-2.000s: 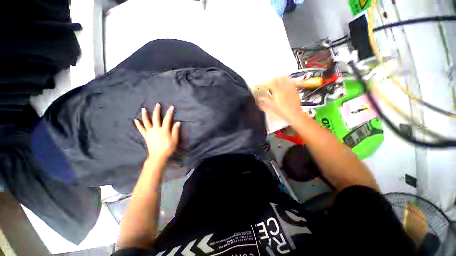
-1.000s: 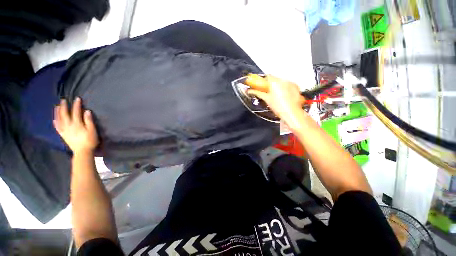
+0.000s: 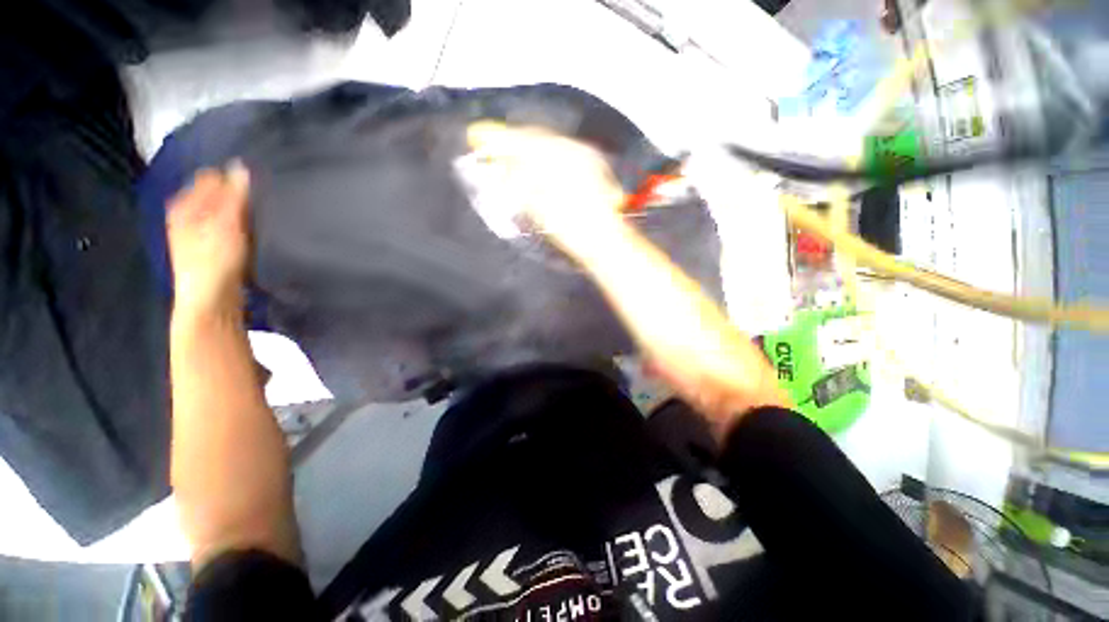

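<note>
The dark grey garment (image 3: pixel 353 231) is spread over the navy padded board (image 3: pixel 164 182), whose blue end shows at the left. My left hand (image 3: pixel 209 225) is at the garment's left end with the fingers curled on its edge. My right hand (image 3: pixel 547 170) is blurred and holds the steam iron (image 3: pixel 487 201) on the upper middle of the garment. The iron is mostly hidden by the hand and blur; its red rear part (image 3: pixel 652 191) shows.
Black garments (image 3: pixel 61 182) hang and lie at the left. A black hose (image 3: pixel 827 174) and yellow line (image 3: pixel 924 282) run to the right. A green holder (image 3: pixel 827 377) with a dark device, a light blue cloth (image 3: pixel 833 67) and a fan (image 3: pixel 961 535) are at the right.
My right hand first took hold of the iron, then moved it left across the garment. My left hand moved to the garment's left end, and its fingers have curled in.
</note>
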